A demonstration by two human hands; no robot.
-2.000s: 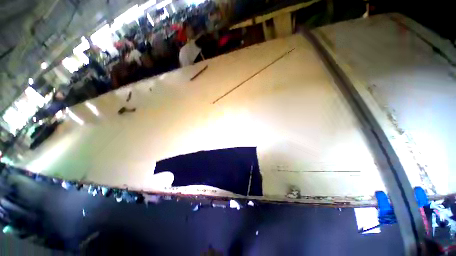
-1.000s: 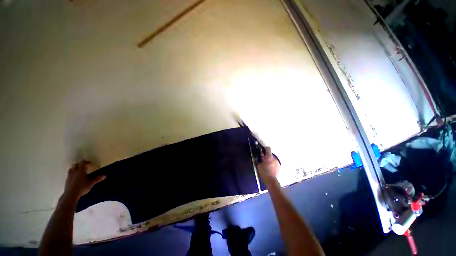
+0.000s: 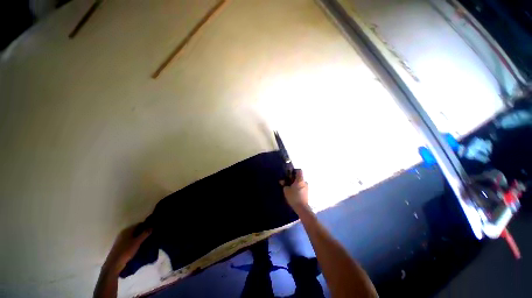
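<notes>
A dark navy cut panel lies on the pale cutting table at its front edge. My left hand is at the panel's narrow left end, where the cloth is bunched; it grips the cloth there, though the fingers are dark. My right hand is at the panel's right end, closed around the handles of the dark shears. The shear blades point away from me, past the panel's far right corner. The finger loops are mostly hidden in the hand.
A thin brown stick lies farther back, with a short dark strip at the upper left. A long grey rail crosses the table on the right, ending at a white and red unit. Blue pieces sit beside the rail.
My left hand has moved right and nearer me, and the panel's left end is now bunched. My right hand has shifted slightly left with the shears. The view has shifted.
</notes>
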